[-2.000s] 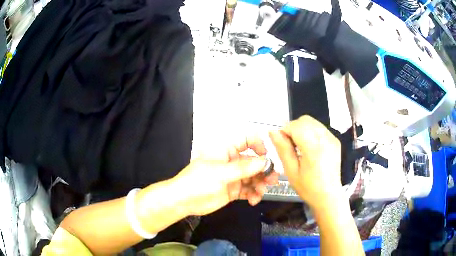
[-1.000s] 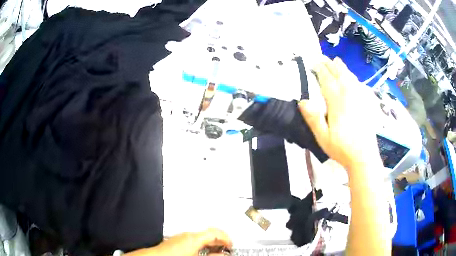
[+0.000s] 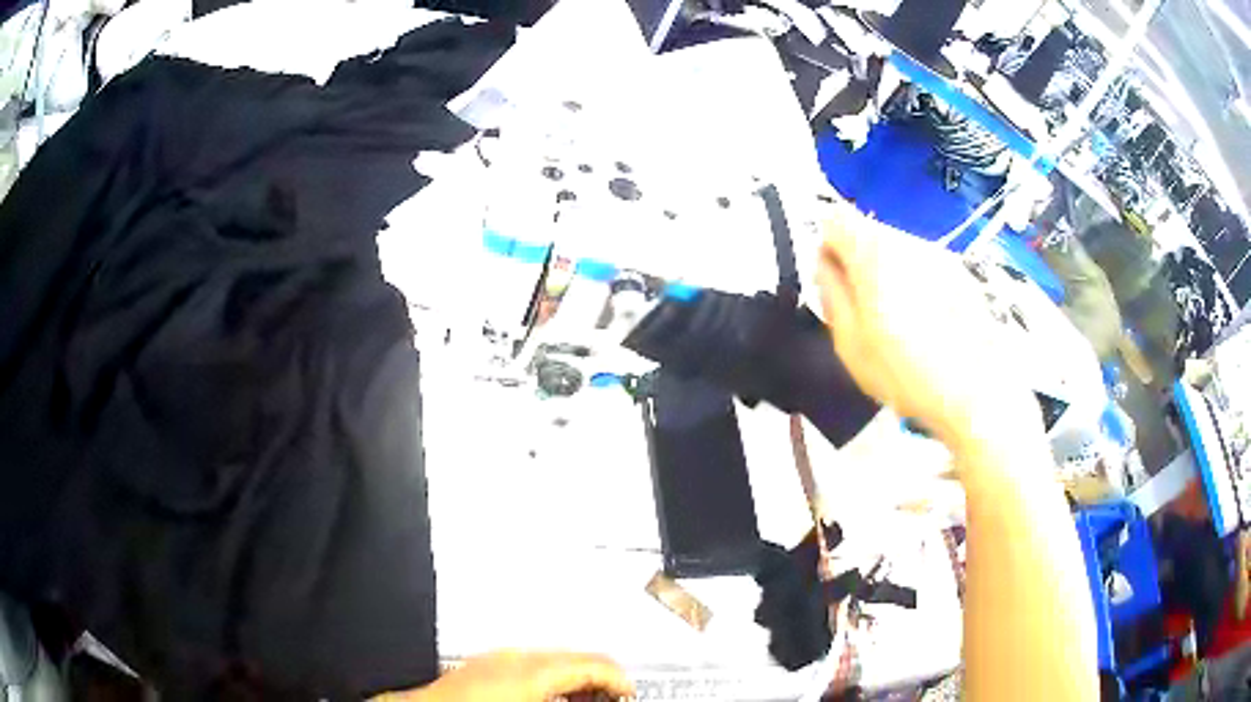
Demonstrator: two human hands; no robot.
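Note:
The black garment (image 3: 233, 398) lies spread over the table on the left, its straight edge left of the needle area. The white sewing machine (image 3: 686, 151) has a blue stripe, and a black cloth wrap (image 3: 755, 350) is tied around its arm. My right hand (image 3: 892, 322) is raised over the machine arm beside the wrap; its fingertips are overexposed, so its grip is unclear. My left hand (image 3: 528, 678) is low at the table's front edge, cut off by the frame; a small dark thing shows at its fingers but cannot be made out.
A black flat rectangle (image 3: 703, 480) lies right of the needle. A small tan tag (image 3: 678, 601) is near the table front, with black scraps (image 3: 799, 603) beside it. A blue bin (image 3: 1118, 590) stands at the lower right. A person (image 3: 1118, 288) is partly visible beyond.
My hands, together at the table front two seconds ago, have parted; the right rose to the machine arm. The view has shifted. In the last second the right hand stays near the wrap.

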